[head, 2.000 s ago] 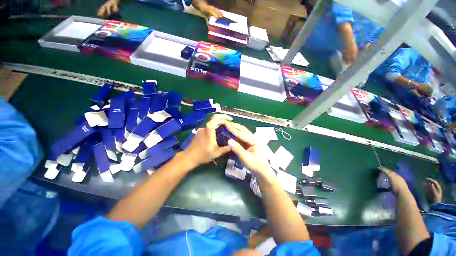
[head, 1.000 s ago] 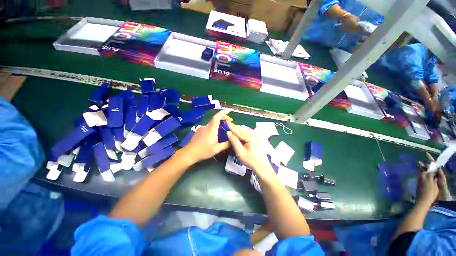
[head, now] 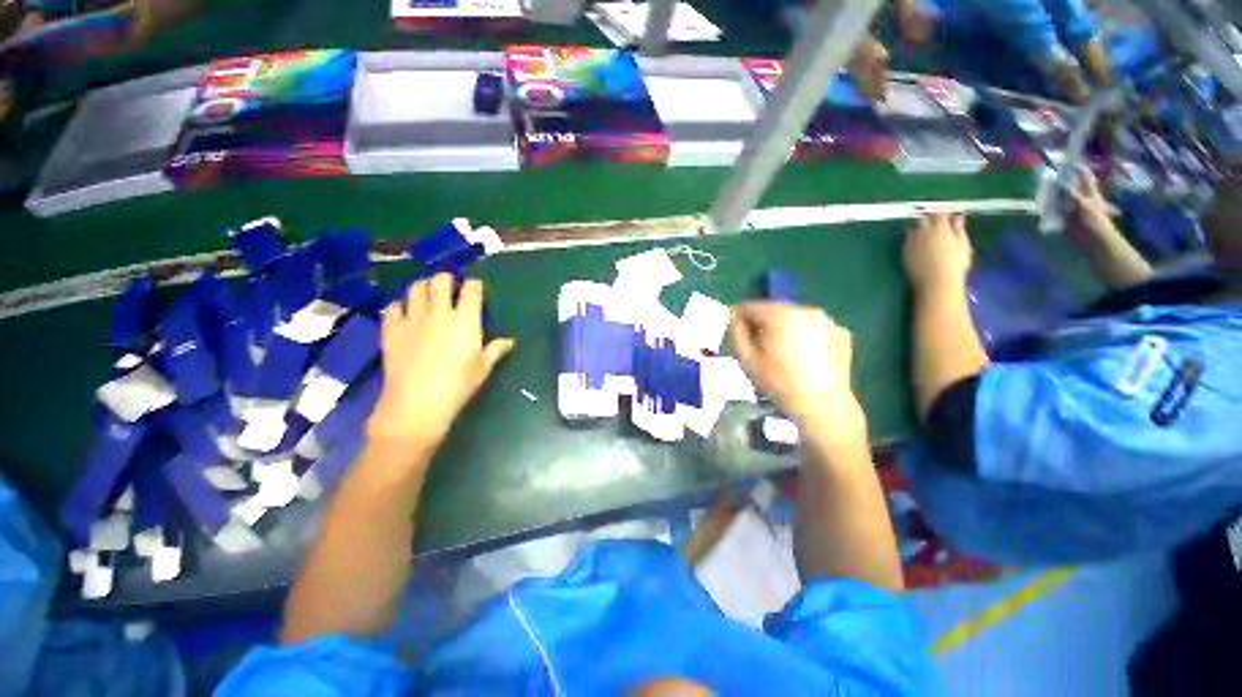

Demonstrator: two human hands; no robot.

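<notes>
My left hand (head: 433, 357) lies over the right edge of a heap of dark blue cartons (head: 204, 347) with white flaps. Its fingers and thumb are spread, and no grip on a carton shows. My right hand (head: 801, 357) is right of a stack of flat blue-and-white carton blanks (head: 610, 347). Its fingers are curled, and whether it holds anything is hidden. A small black accessory (head: 774, 432) with a white part lies just below it. A blue carton (head: 781, 283) shows partly behind the right hand.
A pale loop (head: 697, 256) lies above the blanks. Beyond the metal edge strip (head: 586, 234) stand printed lids (head: 586, 109) and white trays (head: 426, 116). A slanted grey post (head: 790, 116) rises at the strip. Another worker's arm (head: 943, 313) reaches in at right.
My hands have parted: the left moved left to the carton heap, the right moved right. The dark blue carton between them no longer shows there. The view has shifted, and the flat blanks are uncovered.
</notes>
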